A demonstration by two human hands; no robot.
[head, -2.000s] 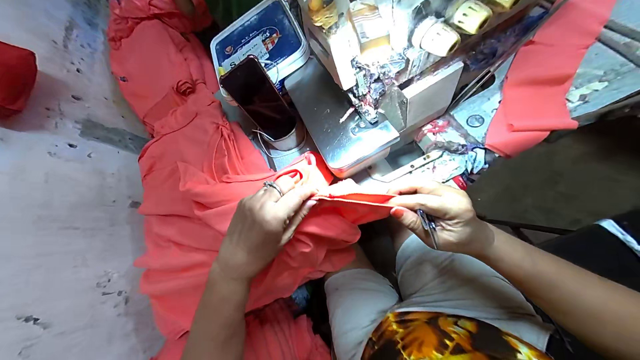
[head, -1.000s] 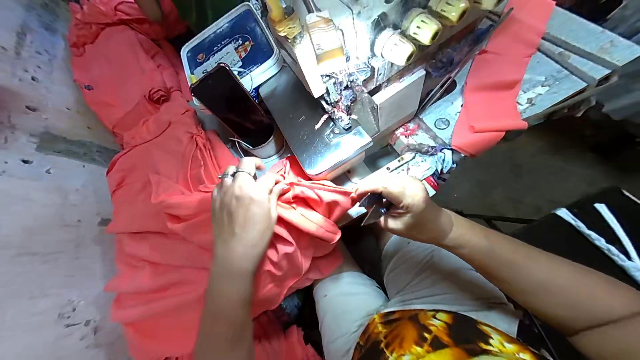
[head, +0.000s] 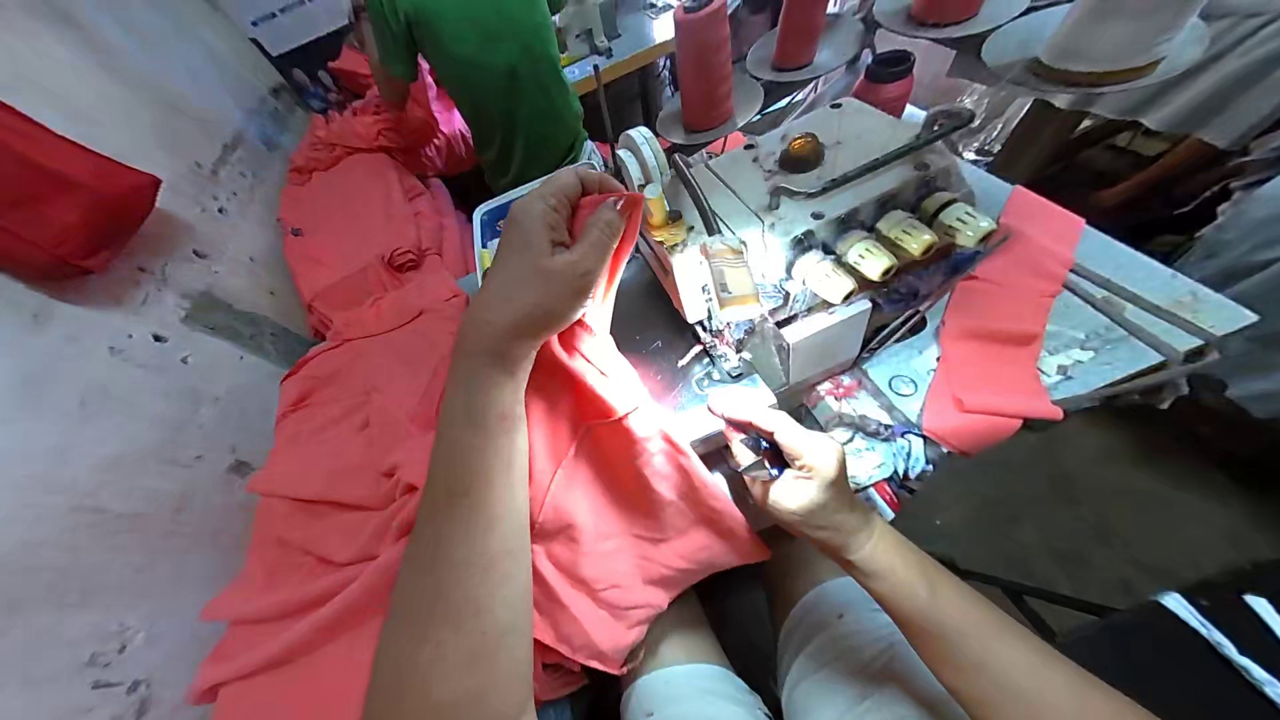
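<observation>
My left hand (head: 550, 255) pinches the upper edge of a coral-red fabric piece (head: 620, 500) and holds it raised, so that it hangs over my lap. In my right hand (head: 795, 470) is a small dark tool with metal parts, perhaps thread snips, largely hidden by the fingers. That hand is beside the hanging fabric, near the front of the metal plate of an overlock sewing machine (head: 730, 330). Its lamp lights the needle area brightly. More coral-red fabric (head: 350, 460) lies heaped along the left side, behind my left forearm.
Thread cones (head: 704, 70) stand behind the machine. A coral fabric strip (head: 1000, 320) lies across the table's right side. A blue-and-white plastic tub (head: 487, 225) is partly behind my left hand. A person in a green shirt (head: 490, 80) is beyond. A red item (head: 70, 195) lies at far left.
My left hand has lifted the fabric up and away from my right hand, which no longer holds its edge. The view has tilted up, showing the cones and the person behind.
</observation>
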